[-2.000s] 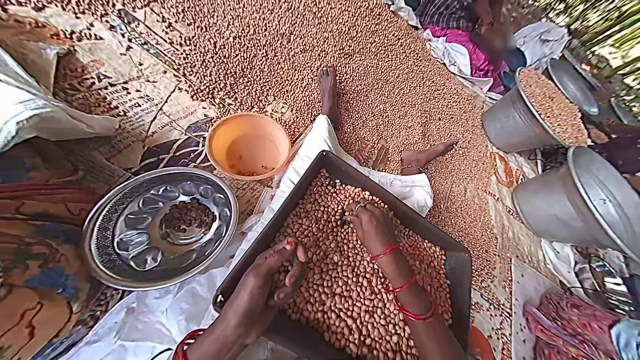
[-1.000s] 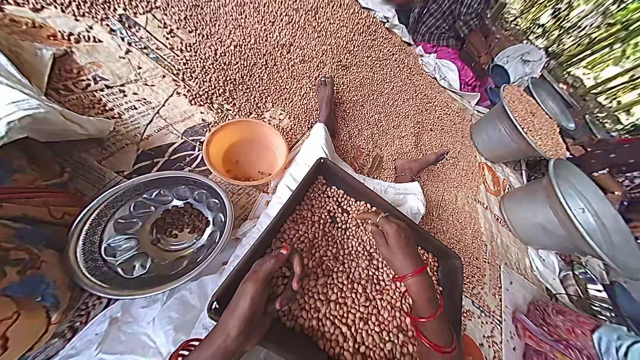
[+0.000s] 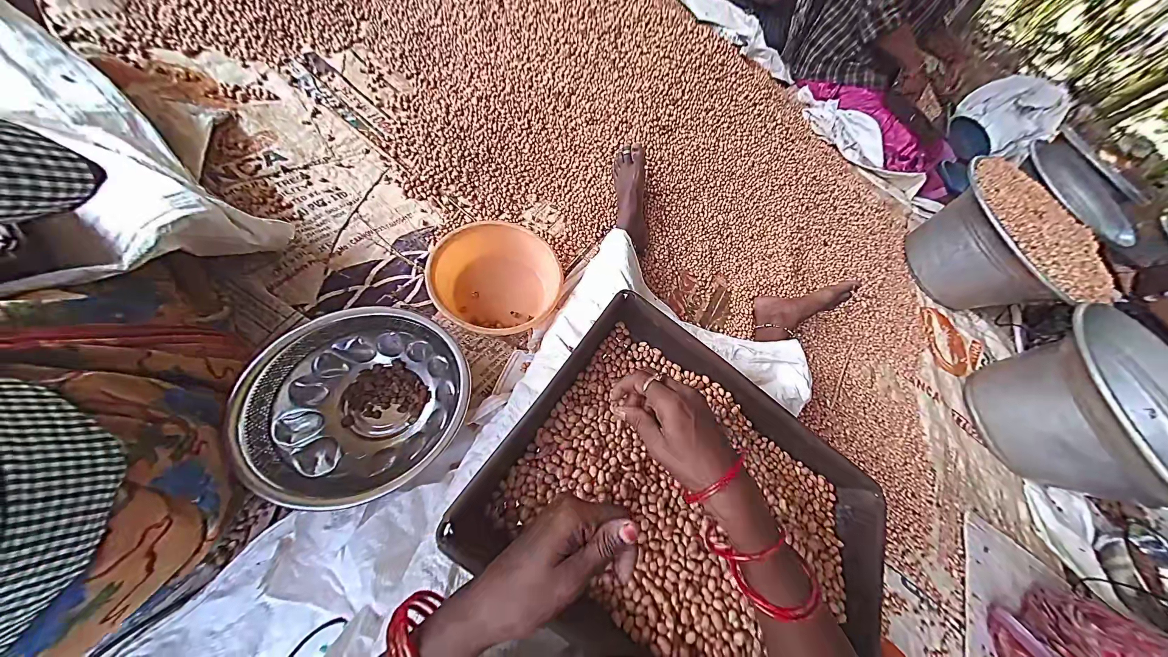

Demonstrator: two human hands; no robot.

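A dark rectangular tray (image 3: 862, 547) lies tilted across my lap, partly filled with pinkish-brown nuts (image 3: 657, 547). My left hand (image 3: 570, 557) is over the near left part of the nuts, with its fingers curled and partly hidden, so I cannot tell whether anything is in it. Further up the tray, my right hand (image 3: 671, 420) is just above the nuts, thumb and fingertips close together; whether they pinch a nut is unclear. Red bangles circle both wrists.
An orange plastic bowl (image 3: 497, 265) and a metal plate (image 3: 438, 338) holding small dark pieces are left of the tray. Nuts (image 3: 511, 100) cover the ground sheet beyond. Metal buckets (image 3: 949, 260) line the right, one heaped full. A co-worker's hands (image 3: 903, 55) show at upper right.
My right hand has lifted off the nuts, where its fingers were two seconds ago. Dark checked cloth has come into view at the left edge.
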